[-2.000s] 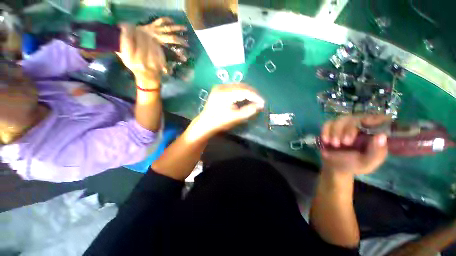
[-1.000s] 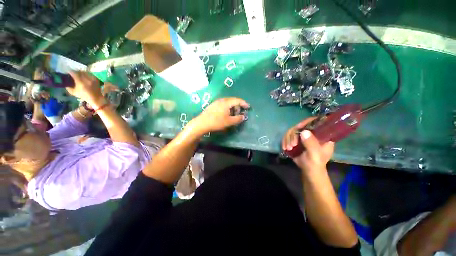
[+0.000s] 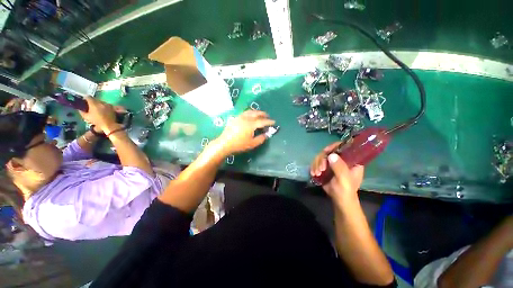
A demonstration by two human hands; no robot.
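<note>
My right hand is closed around the dark red electric screwdriver, held tilted over the bench's front edge, with its black cord arching up behind. My left hand is over the bench and holds a small dark and silver piece at its fingertips, likely an electronic assembly; the fingers partly hide it. A heap of dark and silver assemblies lies beyond, between and past both hands. Thin white rectangular frames lie scattered on the green bench, several of them around my left hand.
An open cardboard box stands by the pale rail at the back left. A person in a lilac top works on the left beside another pile. Assemblies lie on the green surface past the rail. Another person's arm is at the lower right.
Over the last second the view has shifted slightly. Since two seconds ago the screwdriver has turned from level to tilted, and the assembly lying near my left hand no longer shows on the bench.
</note>
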